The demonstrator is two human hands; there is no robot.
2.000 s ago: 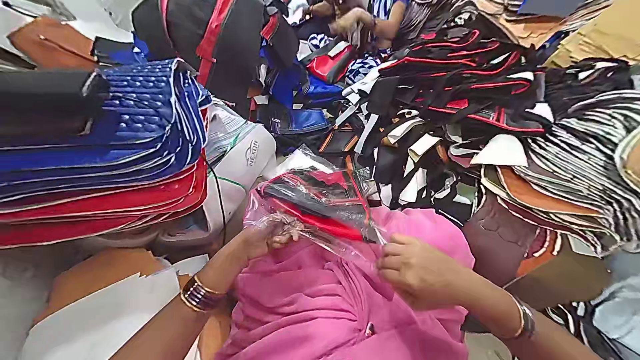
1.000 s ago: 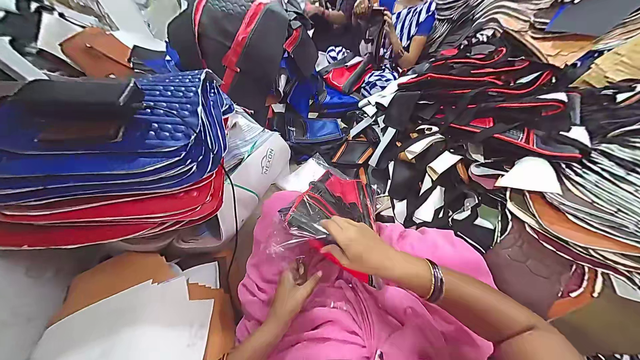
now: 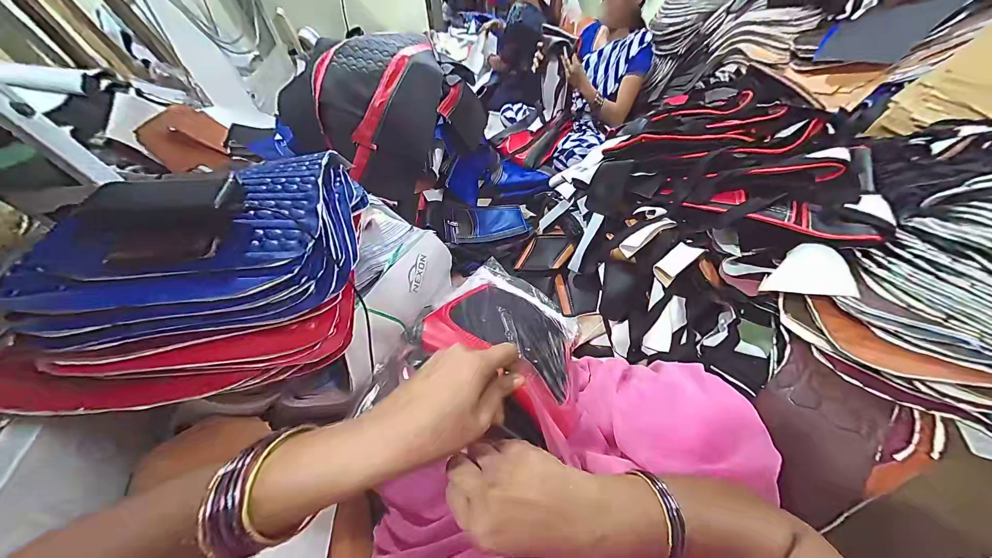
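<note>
A clear plastic bag (image 3: 554,310) with a red and black stitched piece (image 3: 511,318) inside lies over the pink cloth (image 3: 666,418) on my lap. My left hand (image 3: 457,391), with several bangles at its wrist, comes from the left and pinches the bag's film at the near side of the piece. Just below it, my right hand (image 3: 519,488) is curled at the same edge, its fingertips close to the left ones; the film between them is partly hidden by the fingers.
Blue quilted panels (image 3: 294,209) are stacked over red panels (image 3: 310,333) at left, a black box-like object on top. Black, red-trimmed pieces (image 3: 759,132) heap at right, beside layered panels (image 3: 914,318). A person in a striped garment (image 3: 620,66) sits beyond, holding something dark.
My left hand has come up over the bag from its lower left. My right hand, on top of the bag one second ago, is now nearer to me, below the left. The bagged piece has turned.
</note>
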